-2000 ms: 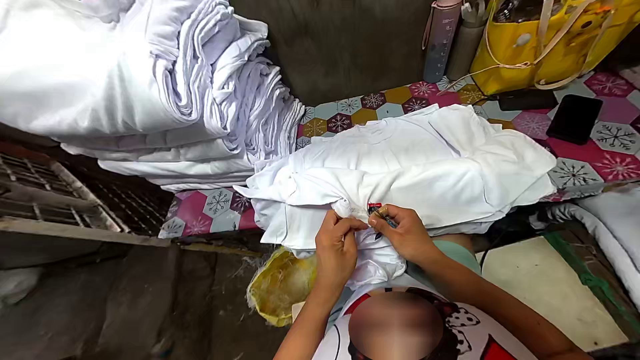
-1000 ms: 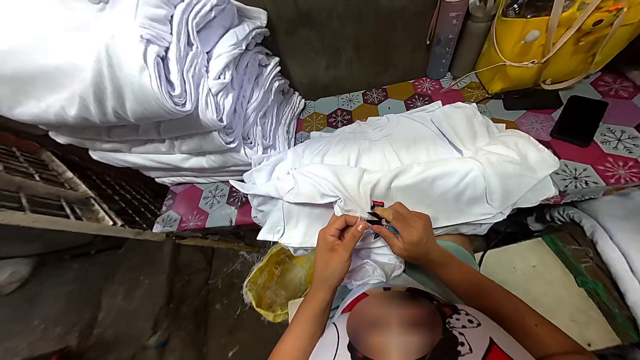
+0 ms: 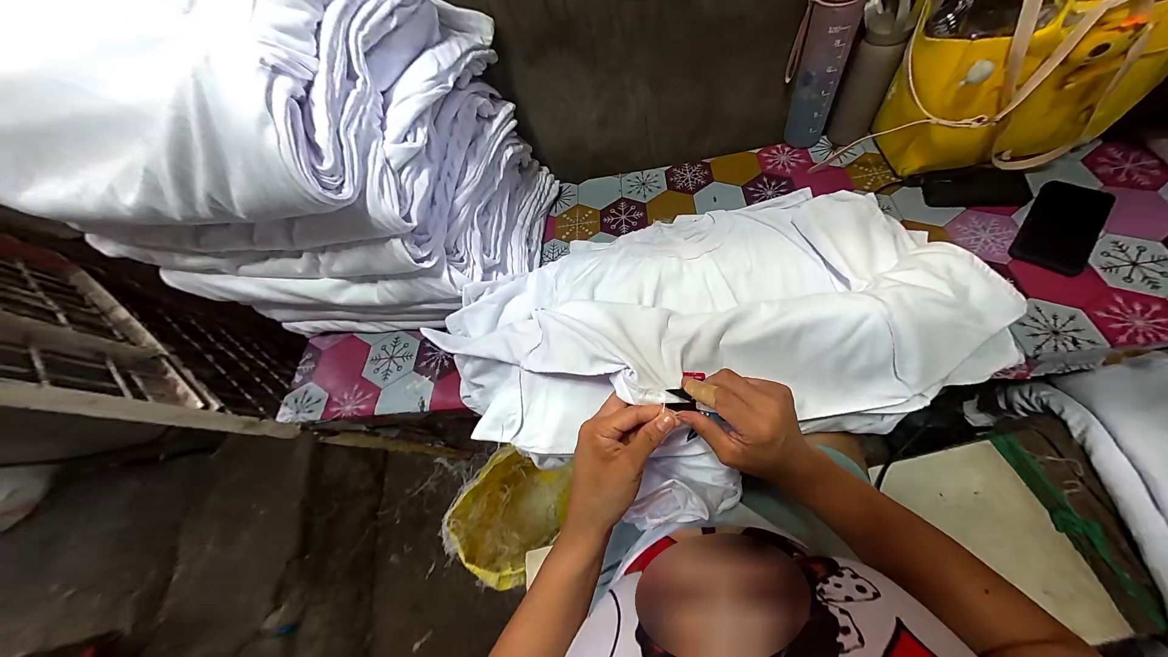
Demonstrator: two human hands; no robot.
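My left hand (image 3: 628, 447) pinches the hem of a white garment (image 3: 766, 319) between thumb and fingers. In my right hand (image 3: 753, 424) is a pair of small thread snips (image 3: 680, 398), its dark blades pointing left against the pinched cloth, close to my left fingertips. A bit of red shows on the snips at the top. The garment lies spread over more white cloth on a patterned table cover (image 3: 392, 365), and part of it hangs down below my hands. My right thumb and index finger nearly touch the left fingertips.
A tall stack of folded white garments (image 3: 365, 182) stands at the left. A yellow bag (image 3: 1022, 82), two bottles (image 3: 824, 78) and a black phone (image 3: 1062, 228) are at the back right. Below the table edge sits a yellow container (image 3: 502, 520) with loose fibres.
My hands have come closer together than two seconds ago, when the left held the cloth further from the snips. The blades now lie at the left fingertips.
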